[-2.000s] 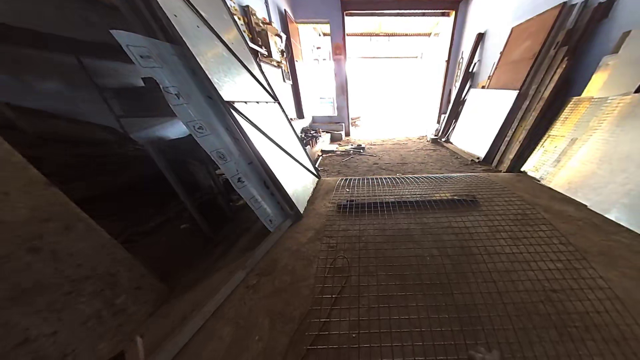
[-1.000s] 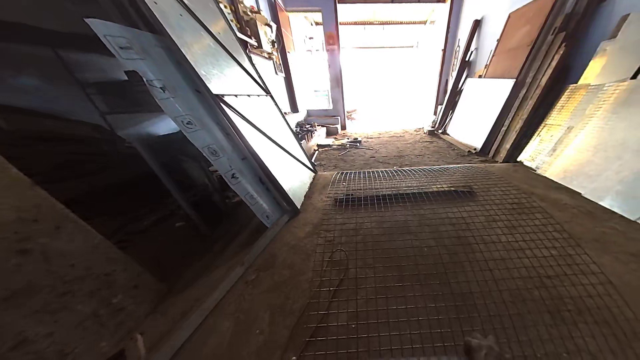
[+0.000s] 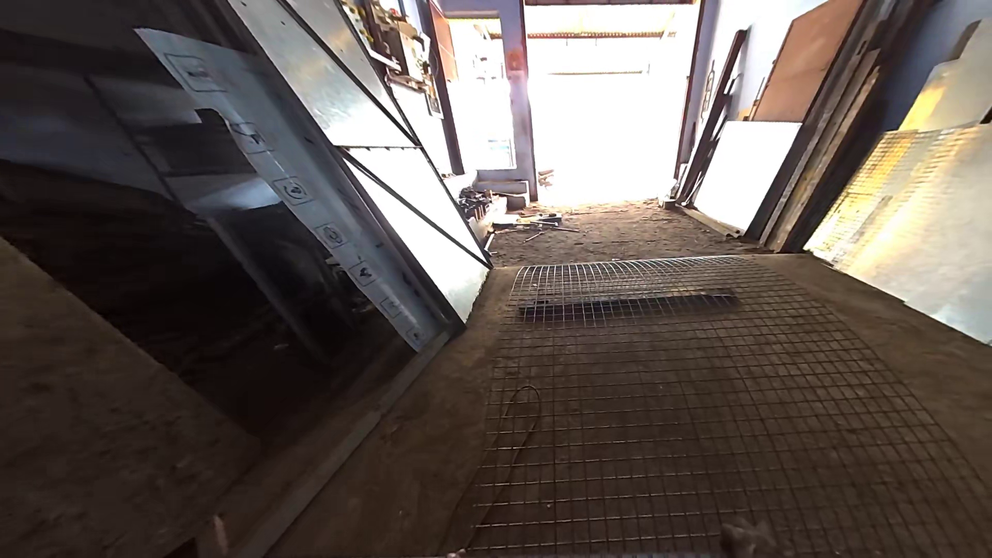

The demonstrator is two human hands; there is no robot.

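Observation:
A large welded wire mesh sheet (image 3: 659,387) spreads over the dirt floor in front of me, its far end curled upward. Beneath that curl a dark, narrow metal bar (image 3: 628,304) lies crosswise. A thin loop of wire or cord (image 3: 528,411) shows at the left side of the mesh. At the bottom edge, a dim rounded shape (image 3: 748,539) by the near mesh could be my right hand; its fingers and any grip are too dark to tell. My left hand is not recognisable; small pale shapes at the lower left and bottom edge are unclear.
Framed metal sheets (image 3: 395,186) and a marked pale strip (image 3: 291,186) lean at left. Loose tools or scrap (image 3: 542,222) lie near the bright doorway. Upright boards (image 3: 825,132) and shiny sheets (image 3: 930,217) stand at right.
The dim rounded shape at the bottom edge shows higher in the frame than two seconds ago. The mesh and bar lie much as before.

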